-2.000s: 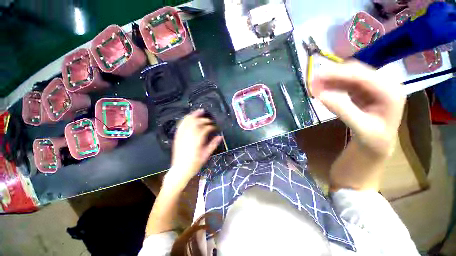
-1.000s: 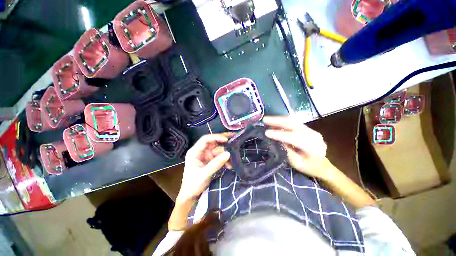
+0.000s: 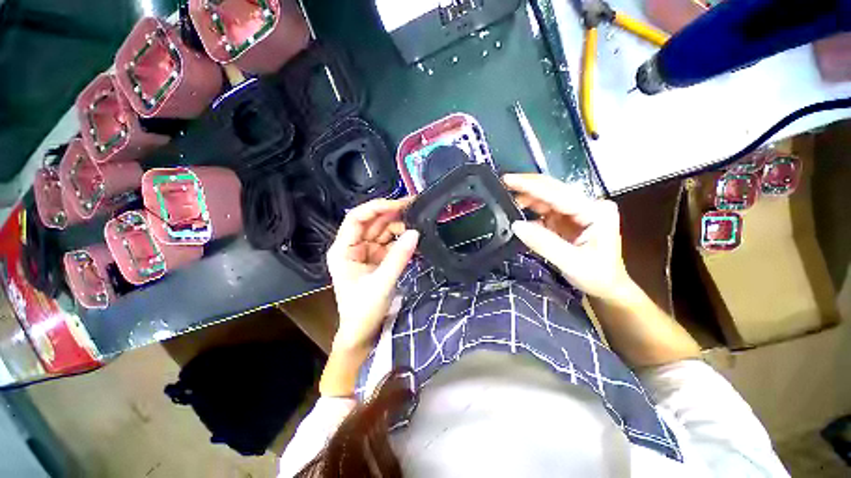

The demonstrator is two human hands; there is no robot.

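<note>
A black square frame (image 3: 431,224) with a large central opening is held between both hands at the bench's front edge. My left hand (image 3: 371,266) grips its left side and my right hand (image 3: 571,238) grips its right corner. A pink housing (image 3: 407,154) stands open end up just behind the frame, which overlaps its front part. A dark round part shows inside the housing. More black frames (image 3: 350,161) lie piled left of it.
Several pink housings (image 3: 159,70) stand at the left. A grey-white box (image 3: 448,28) is at the back. A slim silvery tool (image 3: 529,135), yellow-handled cutters (image 3: 590,79) and a blue screwdriver (image 3: 746,47) are at the right. A cardboard box (image 3: 770,280) with pink units is lower right.
My left hand has lifted a black frame from the pile and my right hand has joined it. Since the last frame, both hands have raised the frame towards the housing, now partly covering it.
</note>
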